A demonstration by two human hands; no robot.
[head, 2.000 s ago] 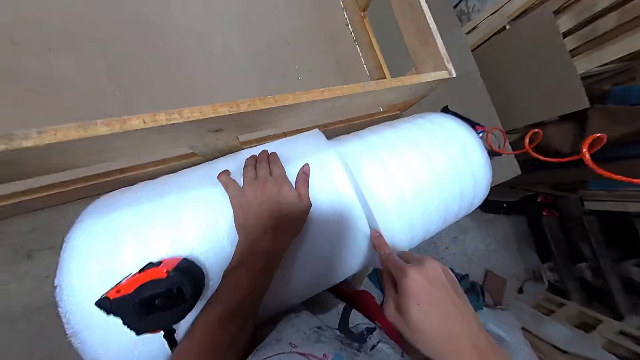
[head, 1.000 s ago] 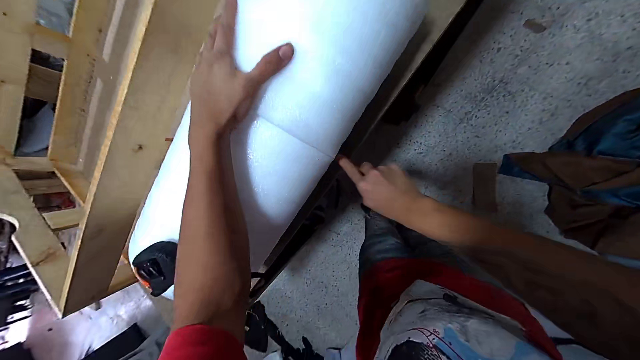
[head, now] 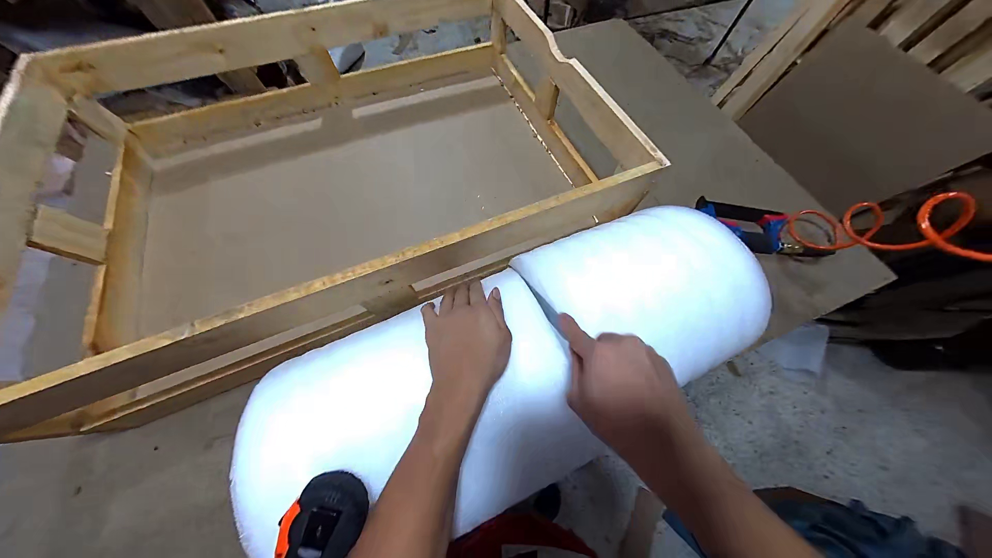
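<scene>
A thick roll of white foam lies along the near side of a wooden frame, with a cut line across its middle. Spread flat on the roll, left of the cut, is my left hand. My right hand is closed around a tool whose narrow grey blade sits in the cut; the handle is hidden in the fist, and the index finger points along the blade. A black and orange tape measure rests on the roll's near left end.
The wooden frame with raised sides stands on a brown board. Beyond the roll's right end lies a blue and black air tool with a coiled orange hose. Dark cloth lies on the floor at lower right.
The view has swung back from the floor to the wooden frame. My right hand, at the roll's near lower edge one second ago, is now up on top of the roll.
</scene>
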